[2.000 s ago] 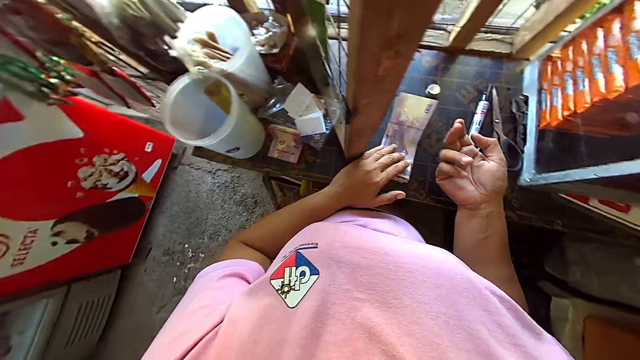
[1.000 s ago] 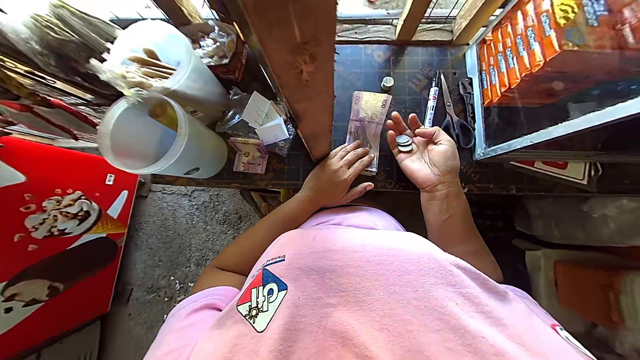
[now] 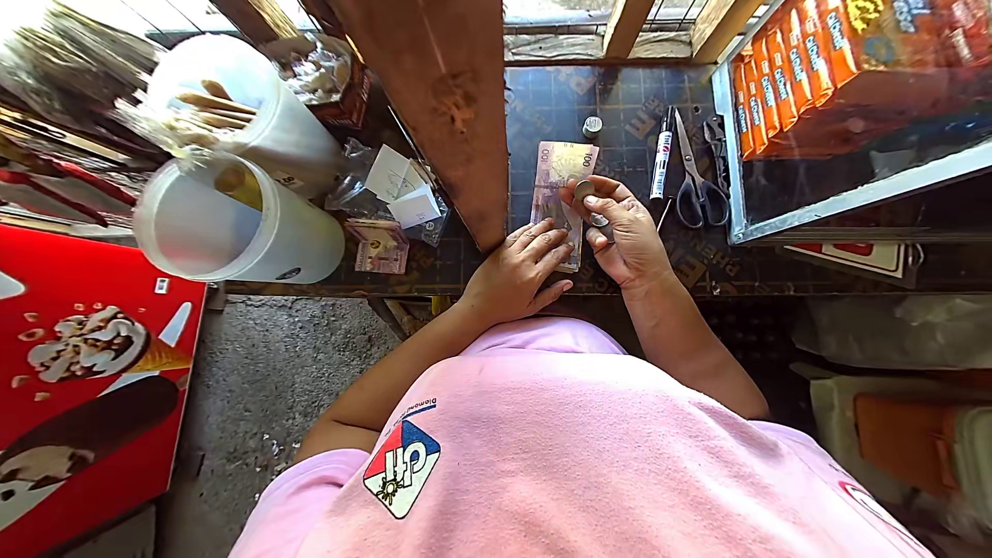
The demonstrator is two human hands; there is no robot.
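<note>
Banknotes [image 3: 562, 167] lie lengthwise on the dark table. My left hand [image 3: 521, 271] rests flat on their lower part, fingers apart. Coins [image 3: 583, 191] are held between the thumb and fingers of my right hand [image 3: 624, 232], which is over the right edge of the notes; another coin shows lower in its fingers. Just beyond the notes stands a small stack of coins [image 3: 592, 126]. A marker pen [image 3: 661, 163] and black-handled scissors [image 3: 700, 194] lie to the right of my right hand.
A wooden post [image 3: 446, 101] rises left of the notes. Left of it are more folded notes [image 3: 381, 246], papers [image 3: 413, 205] and two translucent plastic tubs [image 3: 302, 240]. On the right stands a metal-framed glass case [image 3: 860, 198] with orange snack packs [image 3: 790, 77]. A red ice-cream freezer [image 3: 85, 349] is at far left.
My right hand has moved left to the notes, and its coins, seen near the palm a second ago, are now at the fingertips. My left hand stays on the notes.
</note>
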